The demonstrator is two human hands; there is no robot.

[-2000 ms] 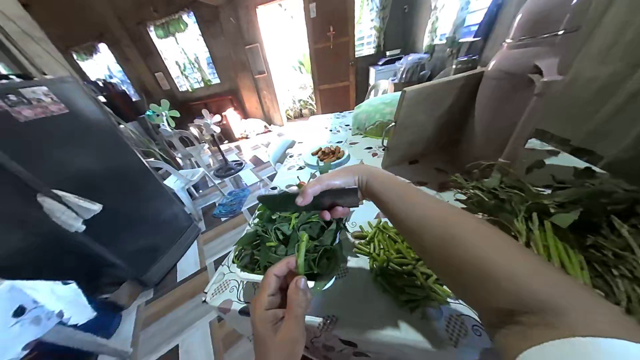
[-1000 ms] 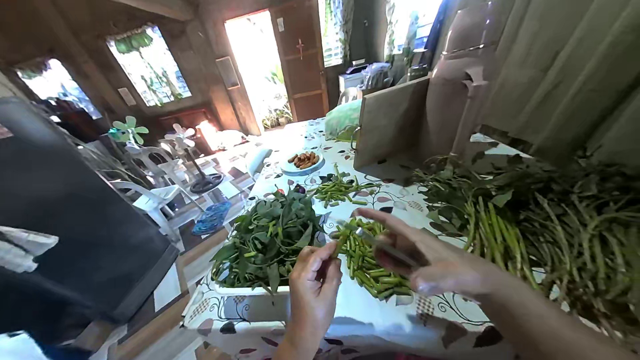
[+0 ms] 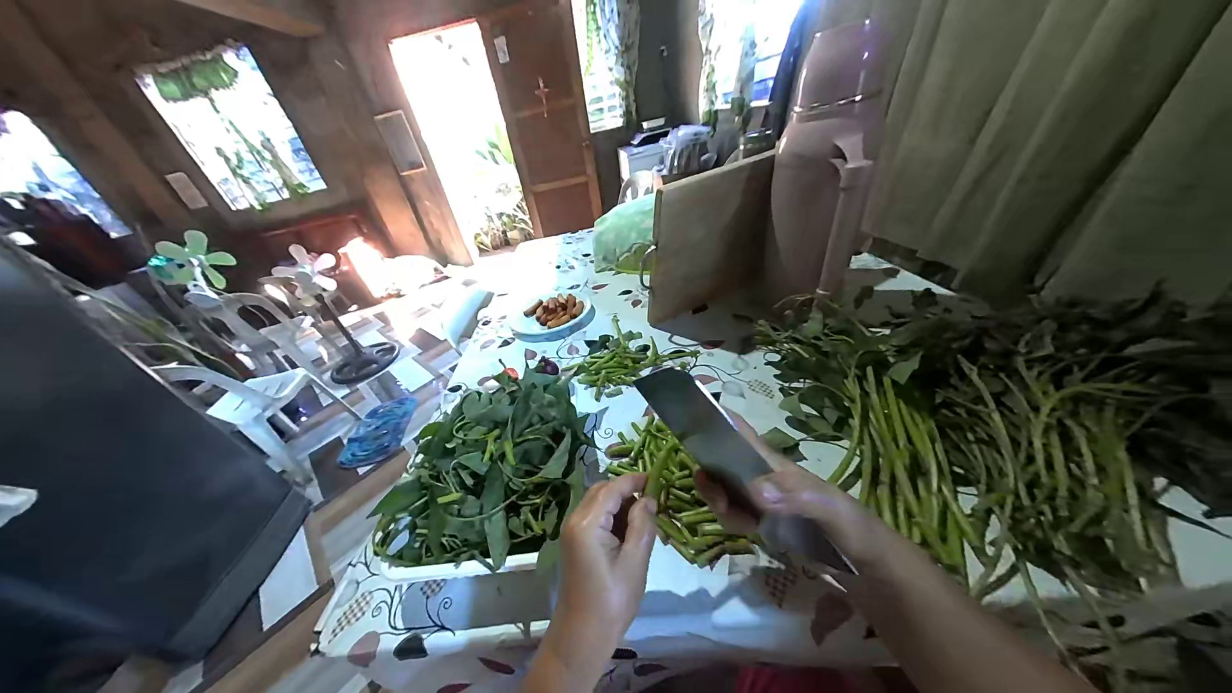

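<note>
My left hand (image 3: 608, 534) pinches a short green stem piece (image 3: 657, 474) between thumb and fingertips, over the near part of the table. In my right hand (image 3: 794, 496) is a wide-bladed knife (image 3: 707, 428), its dark blade slanting up and left, just right of the stem. Below and behind both hands lies a pile of cut green stems (image 3: 703, 529). A white tray (image 3: 462, 570) heaped with leafy greens (image 3: 496, 462) stands left of my left hand. Farther back is a smaller pile of cut stems (image 3: 616, 364).
Long leafy stalks (image 3: 905, 452) cover the table's right side. A plate (image 3: 551, 332) of brown food pieces, a wooden board (image 3: 712, 241) on edge and a green covering (image 3: 624, 231) are farther back. A dark cabinet (image 3: 125, 462) and a white plastic chair (image 3: 255, 395) stand left of the table.
The knife, level over the leafy greens two seconds ago, is now raised at a slant over the cut stems. My left hand has moved from the tray's front to its right. The view has shifted.
</note>
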